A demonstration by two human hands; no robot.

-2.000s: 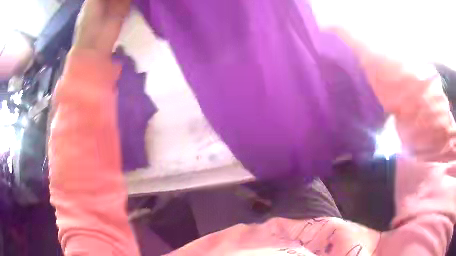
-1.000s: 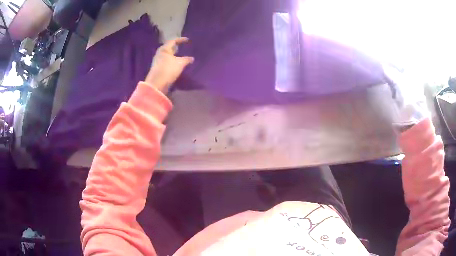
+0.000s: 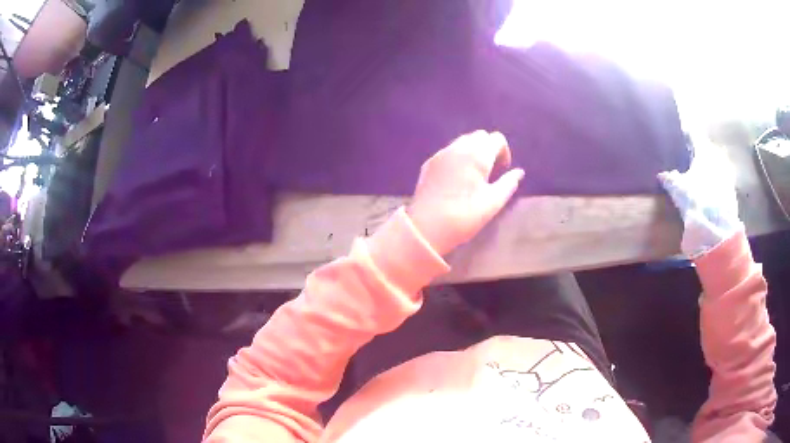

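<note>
A dark purple garment panel (image 3: 381,121) lies flat on the pale table, its lower border running nearly straight along the front. My left hand (image 3: 459,186) is bare and rests at this border near the middle, thumb and fingers bent close together at the cloth; whether it pinches the edge is hard to tell. My right hand (image 3: 703,195) wears a whitish glove and is at the panel's right corner, fingertips on the cloth edge, partly washed out by glare.
A stack of the same dark panels (image 3: 182,156) lies at the left with uneven edges. The pale, stained table (image 3: 346,238) shows along its front edge. Part of another person (image 3: 50,39) is at the upper left. Strong glare covers the upper right.
The panel has been laid flatter and its lower border straightened; the white patch on it no longer shows. My left hand has moved right, from the panel's left side to its middle.
</note>
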